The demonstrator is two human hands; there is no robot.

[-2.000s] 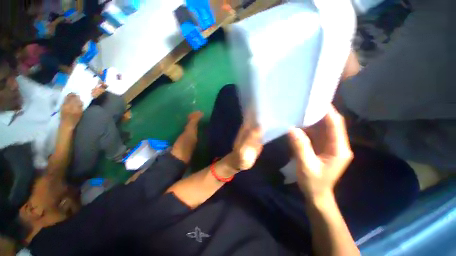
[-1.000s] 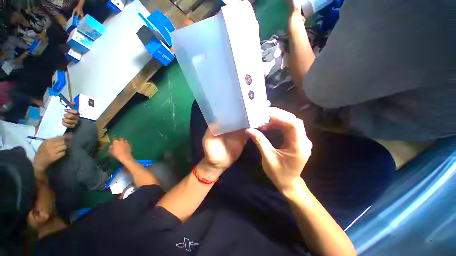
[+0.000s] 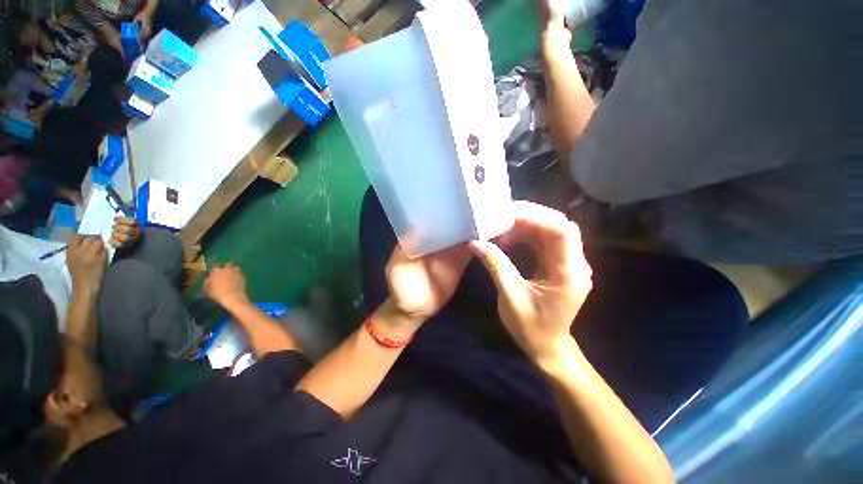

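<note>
A white housing (image 3: 466, 123) with a frosted translucent tank (image 3: 402, 142) joined to its left side is held up in front of me. Two small dark reddish spots show on the housing's narrow side. My left hand (image 3: 418, 282), with a red band at the wrist, holds the unit from below at the tank's lower end; its fingers are partly hidden behind the tank. My right hand (image 3: 541, 274) pinches the housing's bottom corner between thumb and fingers.
A low white board (image 3: 218, 104) on a wooden pallet holds blue-white boxes (image 3: 170, 52) at upper left. Seated people are at left, and a grey-clothed person (image 3: 719, 104) is close at right. Shiny blue sheeting (image 3: 795, 388) lies lower right.
Since the first frame, the unit has turned so its narrow side shows and moved left with both hands. Over the last second it has tilted only slightly; both hands keep hold.
</note>
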